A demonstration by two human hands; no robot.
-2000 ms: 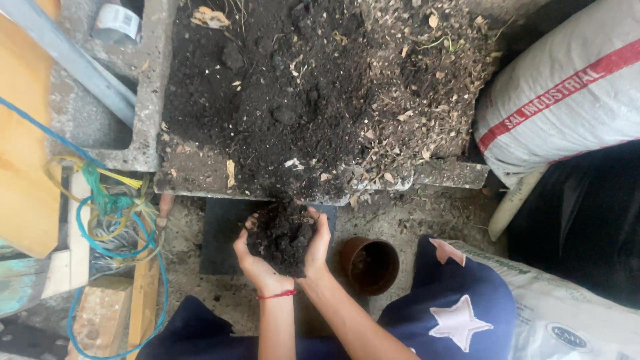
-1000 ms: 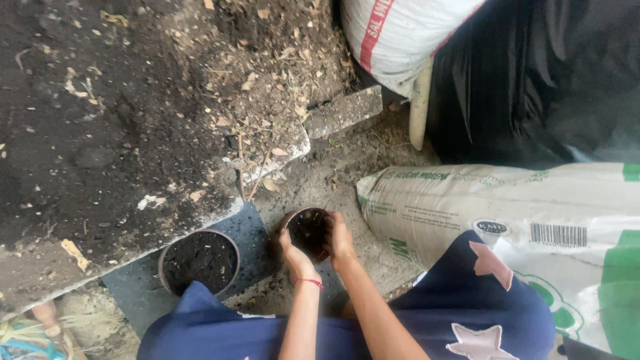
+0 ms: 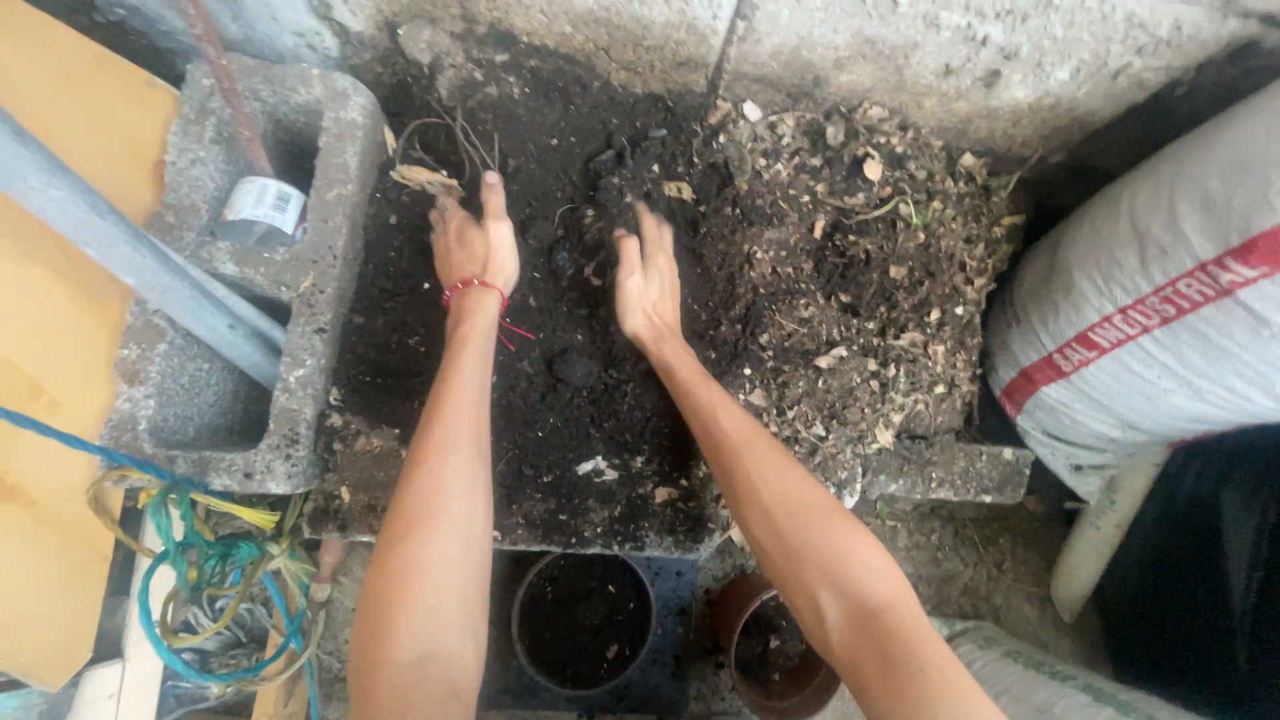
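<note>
Both my hands reach over dark soil (image 3: 540, 400) spread on a raised slab. My left hand (image 3: 475, 240), with a red string bracelet at the wrist, is apart-fingered and holds nothing, beside dry roots and a curled dry leaf (image 3: 425, 180). To its right, my right hand (image 3: 648, 275) is slightly blurred, empty, its fingers pointing away from me at the soil. Dry leaf litter (image 3: 870, 300) lies right of it. Below the slab edge stand a round pot filled with soil (image 3: 585, 620) and a brown pot (image 3: 785, 650) with soil inside, partly hidden by my right forearm.
A concrete block (image 3: 340, 240) holding a metal pipe (image 3: 140, 250) and a labelled container (image 3: 262, 210) borders the soil at left. Tangled ropes (image 3: 220, 590) lie below it. A white woven sack (image 3: 1150, 290) stands at right; a concrete wall (image 3: 900, 60) runs behind.
My hands held soil cupped together, then were at the brown pot; now they are apart over the slab, with soil in that pot. The view has shifted a lot.
</note>
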